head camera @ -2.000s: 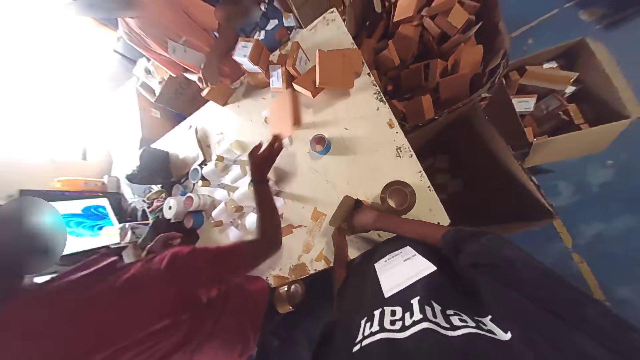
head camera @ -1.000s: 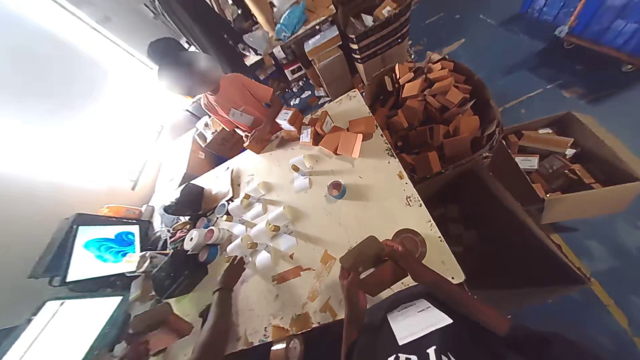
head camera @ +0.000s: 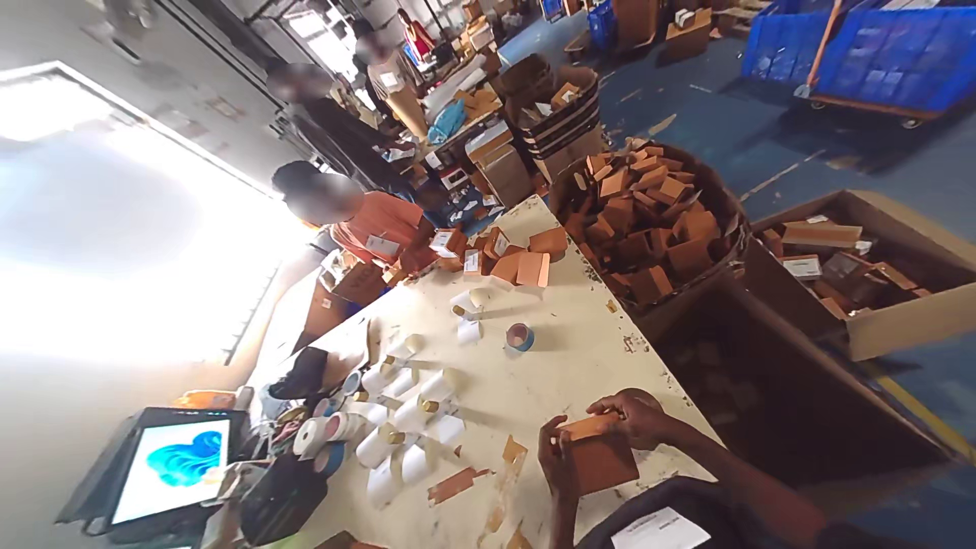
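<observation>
At the near right edge of the worktable, a small brown cardboard box is between my two hands. My left hand grips its left side, fingers at the upper corner. My right hand is closed on the upper right corner, by an orange-brown flap. Beyond them a blue-edged tape roll rests on the table. White rolls and several glue-coloured capped pieces lie to the left. Torn strips of brown tape are stuck to the tabletop left of my hands.
Folded brown boxes lie at the far table end near a person in orange. Right of the table stand a large bin of boxes, an open carton and a deep dark carton. A monitor is at left.
The view has swung upward and outward. The box between my hands now shows a raised flap under my fingers. The co-worker's arm, over the table two seconds ago, is out of view.
</observation>
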